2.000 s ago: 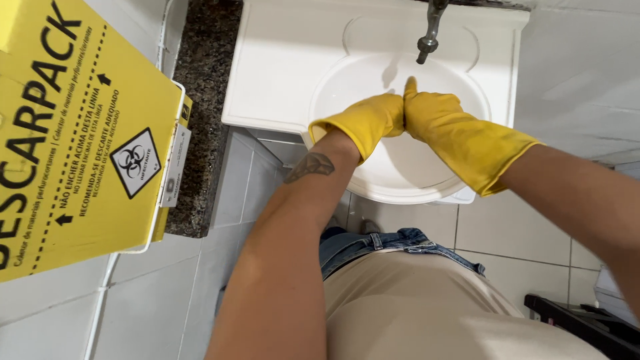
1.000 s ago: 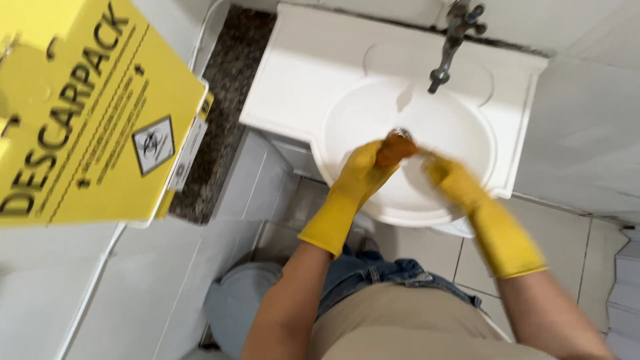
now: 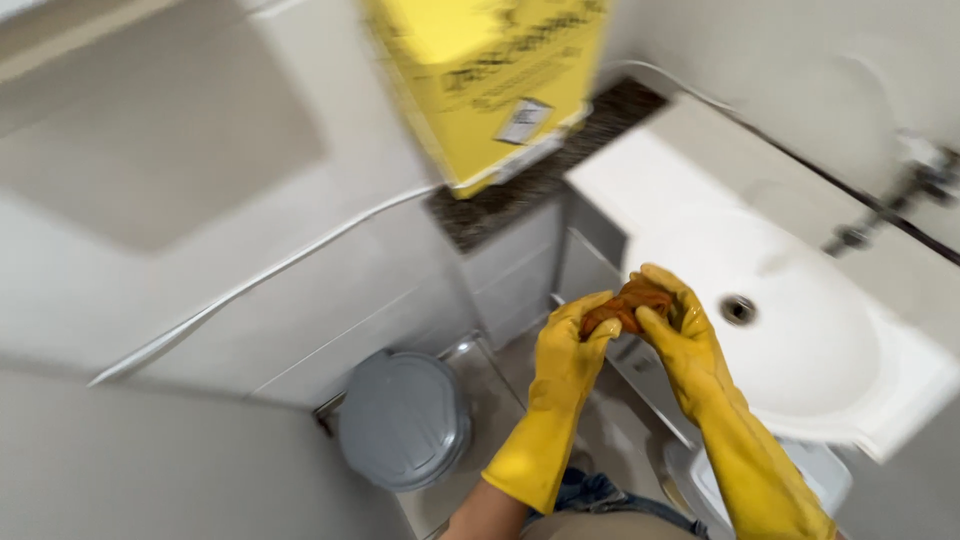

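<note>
Both my hands wear yellow rubber gloves. Between them, beside the left edge of the white washbasin [image 3: 795, 360], they grip a crumpled orange-brown cloth [image 3: 624, 307]. My left hand [image 3: 577, 337] pinches its left end between thumb and fingers. On the other end is my right hand [image 3: 675, 322], its thumb in front and fingers curled behind. The glove on my right hand looks wet. A metal drain [image 3: 739, 309] shows in the bowl to the right of the cloth, and a dark metal tap [image 3: 855, 236] juts from the wall, blurred by motion.
A yellow cardboard sharps box [image 3: 502, 82] hangs over a dark granite ledge [image 3: 487, 217] left of the basin. A grey lidded bin [image 3: 405, 420] stands on the floor at lower left. Another pale container [image 3: 817, 480] sits below the basin. A white cable [image 3: 277, 262] runs along the tiled wall.
The view has swung far to the left. My hands, over the bowl before, are now at its left side. My right hand, apart from the cloth one second ago, now grips it too.
</note>
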